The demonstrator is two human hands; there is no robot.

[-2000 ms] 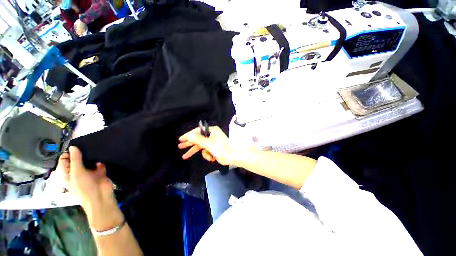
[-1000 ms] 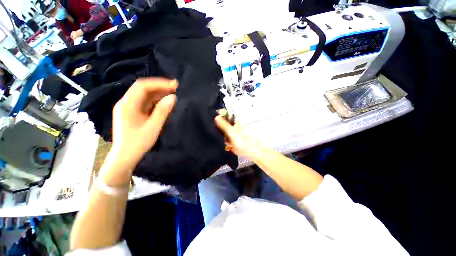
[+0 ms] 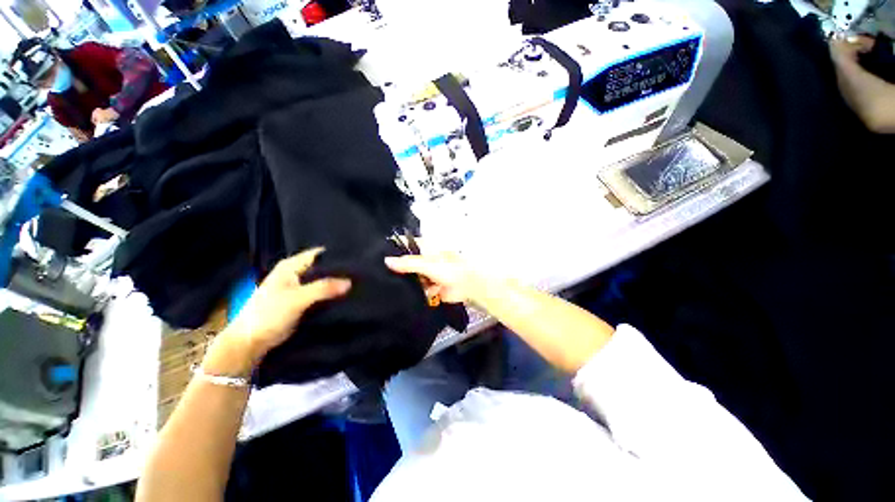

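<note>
A black garment [image 3: 334, 176] lies in folds on the table left of the sewing machine, its near end hanging over the front edge. My left hand [image 3: 280, 306] lies on the garment's left part, thumb and forefinger apart; its other fingers are partly hidden. My right hand [image 3: 447, 276] is at the garment's right edge, below the needle area, thumb on the cloth. The orange part of the thread snips [image 3: 430, 290] shows under my right palm, and dark tips stick out beyond the fingers.
The white sewing machine [image 3: 550, 108] stands behind right, black straps over its head. A dark shiny rectangle in a beige tray [image 3: 672, 172] lies at the right table edge. Another machine [image 3: 39, 373] is at left. A person [image 3: 103, 83] sits back left; another person's hand [image 3: 859, 74] shows top right.
My left hand left the garment's far left part, passed above the cloth and has come down on it. The garment's near end has been drawn towards my right hand. The view has shifted.
</note>
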